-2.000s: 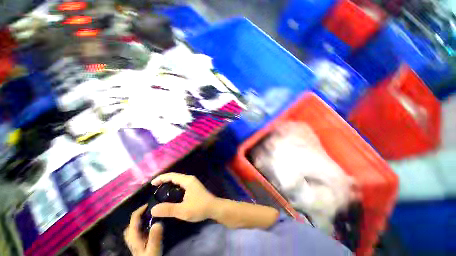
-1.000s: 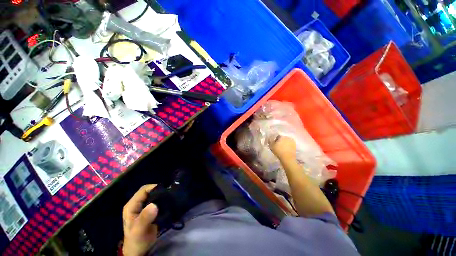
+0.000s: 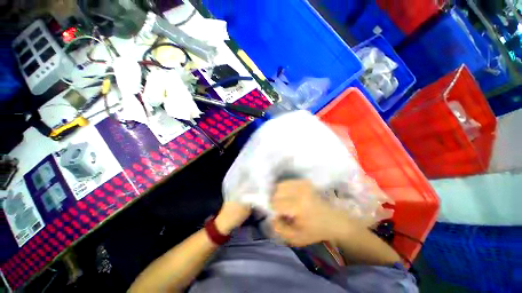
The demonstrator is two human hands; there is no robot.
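A large clear, crinkled plastic bag [image 3: 286, 146] is in front of me, over my lap and the near side of the red bin [image 3: 395, 166]. My right hand [image 3: 295, 212] is blurred and closed on the bag near its middle. My left hand [image 3: 237, 214], with a red band at the wrist, is at the bag's lower left; its fingers are hidden by the bag. What the bag holds is too blurred to tell. The black unit seen earlier in my left hand does not show.
The bench at left has a yellow-and-black tool [image 3: 68, 127], a white socket strip [image 3: 43, 54], crumpled white paper [image 3: 166, 94], wires and a black-handled tool [image 3: 229, 107] near its edge. A blue bin [image 3: 297, 40] and another red bin [image 3: 452, 126] stand behind.
The bag has come up and left out of the red bin with my right hand. My left hand has moved right from the black unit to the bag.
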